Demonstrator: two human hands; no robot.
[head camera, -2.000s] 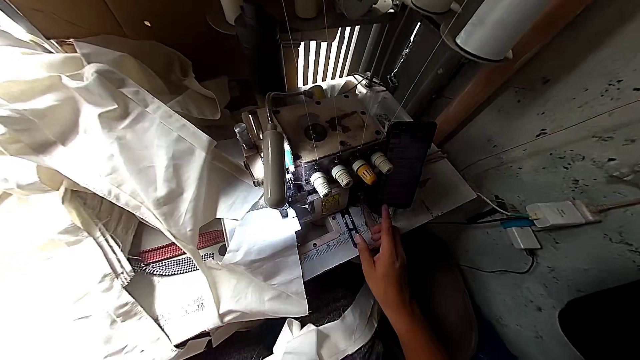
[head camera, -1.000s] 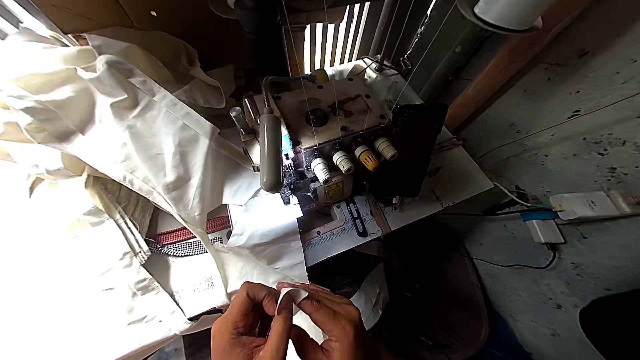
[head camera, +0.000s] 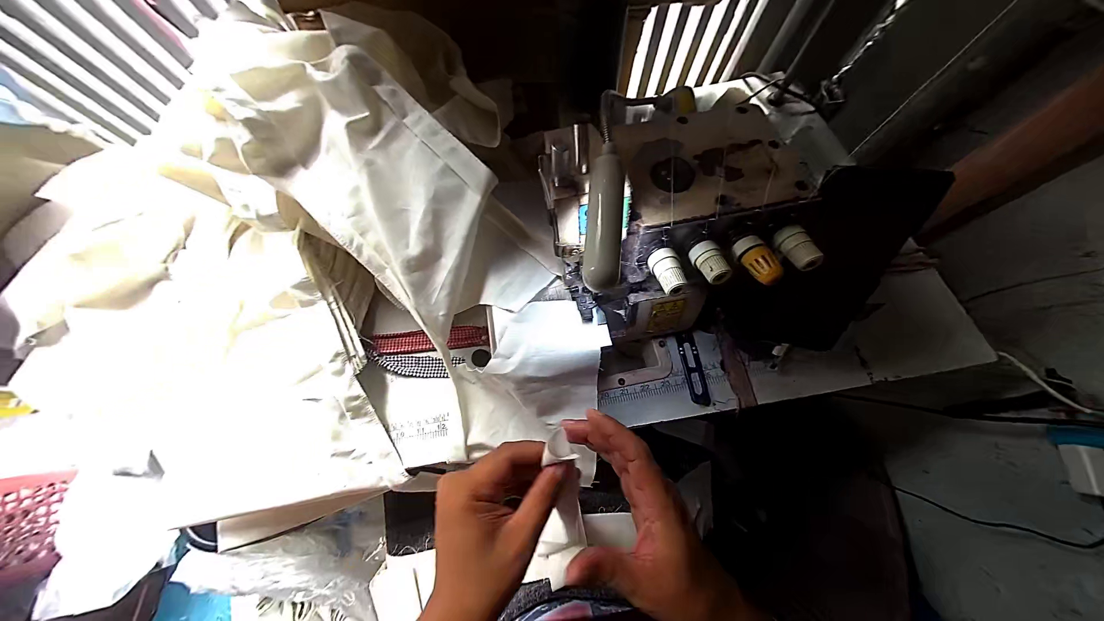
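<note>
My left hand (head camera: 496, 509) pinches the edge of a white fabric piece (head camera: 552, 379) between thumb and fingers, just in front of the table. Beside it my right hand (head camera: 642, 517) has its thumb and fingers apart around the hanging part of the fabric; its fingertips are close to the folded edge. The fabric runs back up to the presser area of an overlock sewing machine (head camera: 716, 164), which has white and yellow tension knobs (head camera: 759, 260). A large heap of white cloth (head camera: 250, 285) lies to the left.
Red checked and black checked strips (head camera: 427, 339) lie on the table left of the machine. A printed ruler scale (head camera: 642, 392) runs along the table (head camera: 914, 332). At the far left is a pink plastic basket (head camera: 34, 517). A cable (head camera: 992, 522) hangs at the right.
My right hand was near the machine's front at first, with my left hand out of view. Both hands then met at the fabric edge; now the right hand's fingers have spread.
</note>
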